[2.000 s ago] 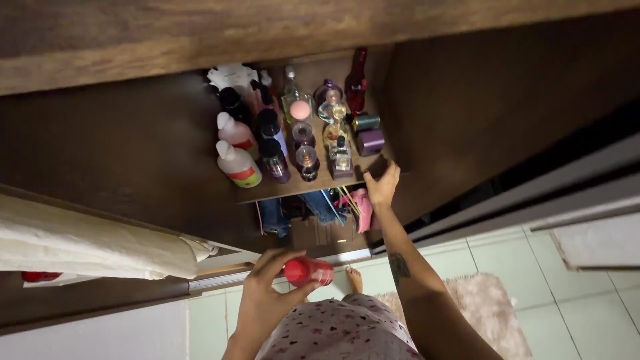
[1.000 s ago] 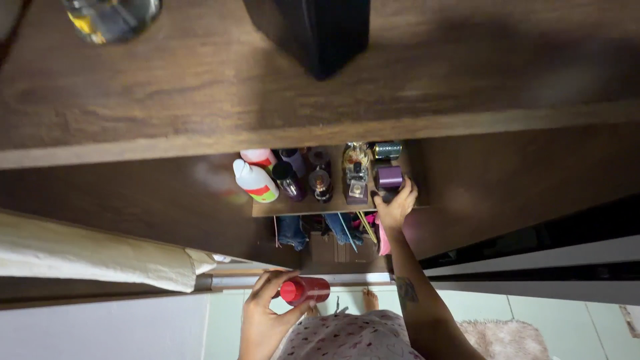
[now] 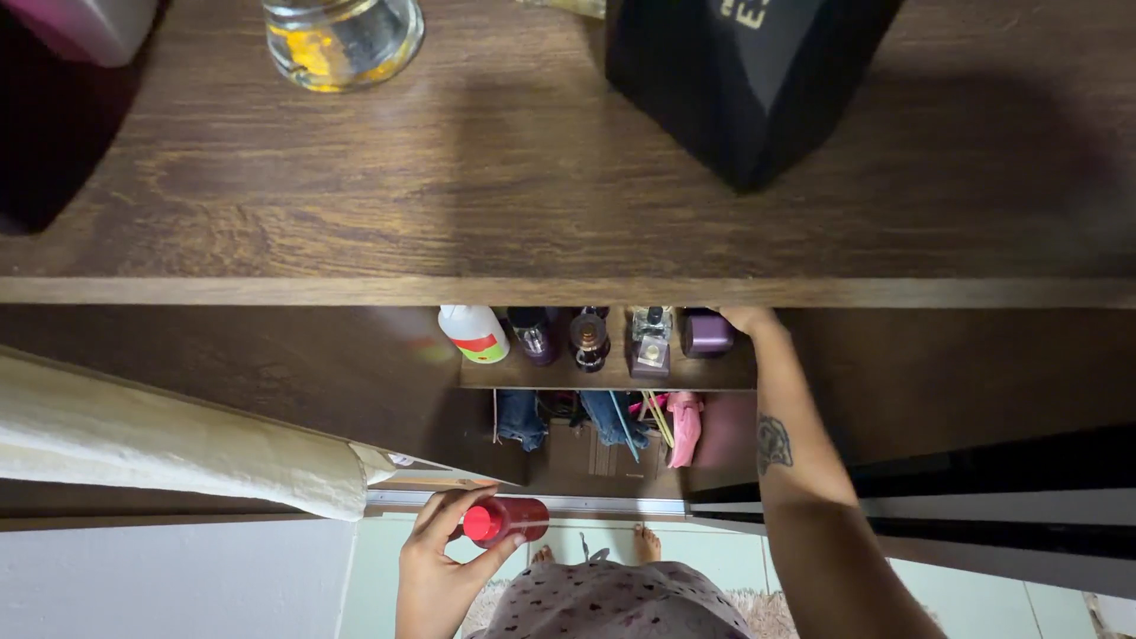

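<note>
My left hand (image 3: pixel 448 559) grips a red bottle with a red cap (image 3: pixel 506 520), below and in front of the shelves. My right arm reaches into the lower shelf at its right end; the wrist of my right hand (image 3: pixel 748 318) shows, while the fingers are hidden under the upper shelf's edge. Just left of that wrist is a purple container (image 3: pixel 708 335). Along the same shelf stand a clear perfume bottle (image 3: pixel 652 321), a small square-topped bottle (image 3: pixel 651 356), a dark round-capped bottle (image 3: pixel 589 341), a dark purple bottle (image 3: pixel 532 335) and a white bottle with a red and green label (image 3: pixel 476 334).
Close overhead, the upper wooden shelf (image 3: pixel 532 204) holds a black box (image 3: pixel 754 89) and a glass bottle (image 3: pixel 344 44). Folded jeans (image 3: pixel 520 419) and a pink cloth item (image 3: pixel 684 428) hang beneath the lower shelf. A cream curtain (image 3: pixel 177 435) hangs at left.
My right hand has moved from the purple container at the shelf's front to deeper in, behind the upper shelf's edge. My left hand still holds the red bottle. The view has shifted upward and closer.
</note>
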